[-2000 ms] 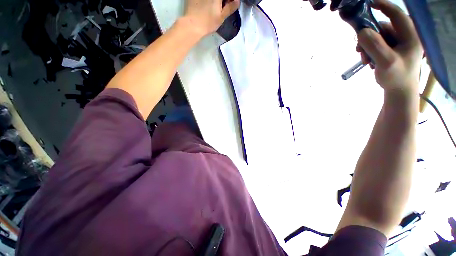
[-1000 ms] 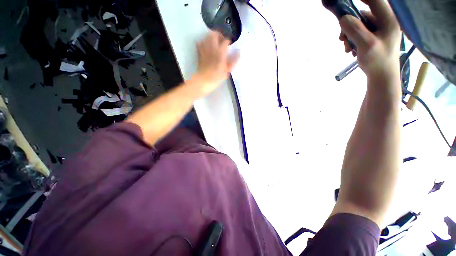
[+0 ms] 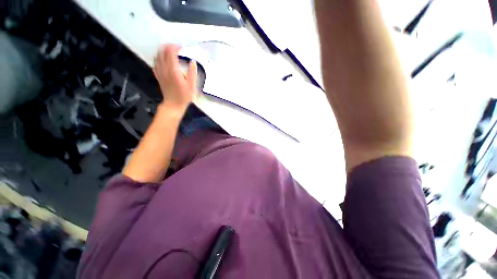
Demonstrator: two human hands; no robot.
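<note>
My left hand [image 3: 175,79] is at the near edge of the table, fingers and thumb apart, beside the curved dark edge of the fabric lay [image 3: 201,76]. I see no thing held in it; its fingertips are slightly blurred. The white paper marker [image 3: 245,76] covers the lay, with a raised curved edge near my hand. The lay's dark edge runs down to the right. A dark grey base plate [image 3: 199,12] with rounded corners lies above my left hand, cut off by the top edge. My right forearm reaches up out of the picture; the right hand is not visible.
The white table [image 3: 128,24] has its edge running diagonally at the left. Black and pale scraps [image 3: 87,144] litter the dark floor below. Black offcuts [image 3: 436,54] and other dark strips lie on the table at the right. A black device [image 3: 219,253] with a cord hangs on my shirt.
The view has turned and shifted. My left hand has come to the lay's curved edge, away from the plate. My right hand and the black handle it held have left the picture.
</note>
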